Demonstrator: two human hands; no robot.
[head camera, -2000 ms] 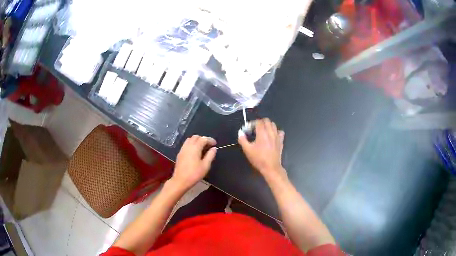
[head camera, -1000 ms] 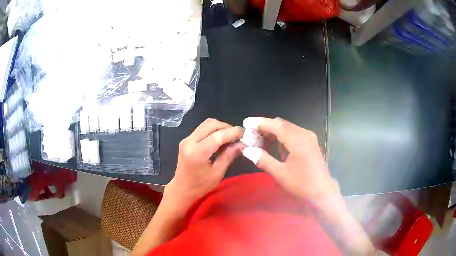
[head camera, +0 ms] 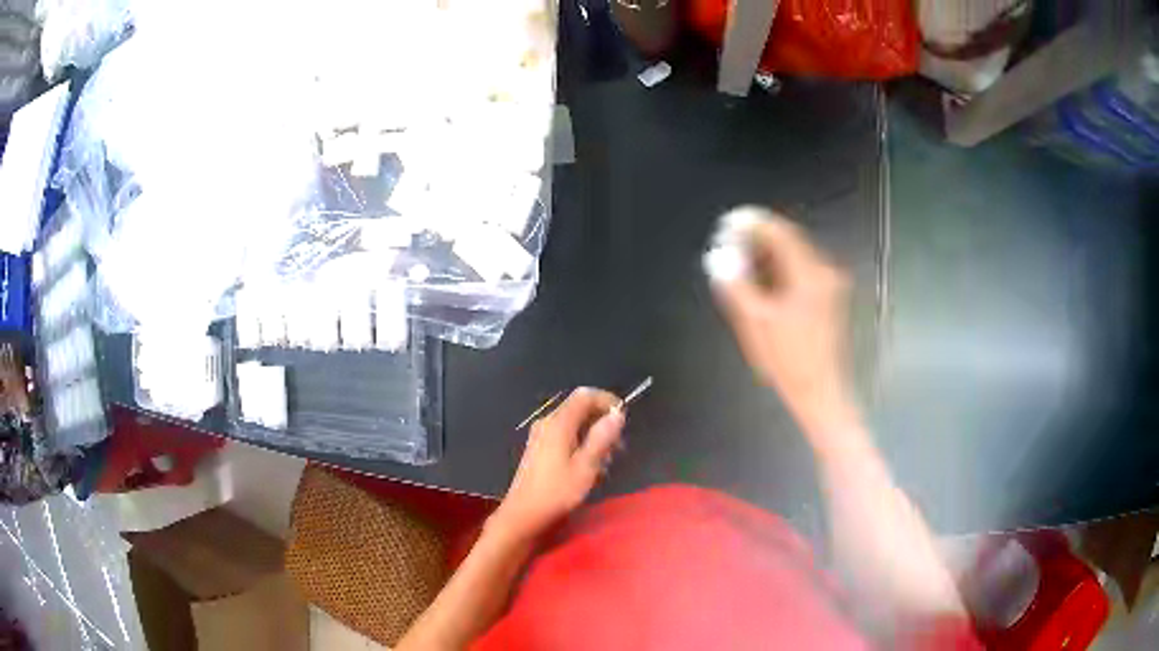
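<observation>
My left hand (head camera: 566, 452) is near the bench's front edge, its fingers closed on a thin tool (head camera: 639, 392) that sticks out on both sides. My right hand (head camera: 794, 312) is raised over the bench, farther forward and to the right, and blurred. White cots cover its fingertips; whether it holds anything cannot be told. A clear ribbed tray (head camera: 350, 404) lies left of my left hand. It holds a row of white housings (head camera: 318, 318) at the back and a white pair (head camera: 263, 394) at the left.
A clear poly bag (head camera: 489, 314) with overexposed white pieces covers the back left. More white parts in trays (head camera: 70, 369) stand at the far left. Small white pieces (head camera: 655, 74) and a red bag (head camera: 839, 38) are at the back. Red stools (head camera: 1042, 598) show below the bench.
My right hand has parted from my left and moved forward and right. The thin tool, hidden a second ago, shows in my left hand. The view has shifted slightly.
</observation>
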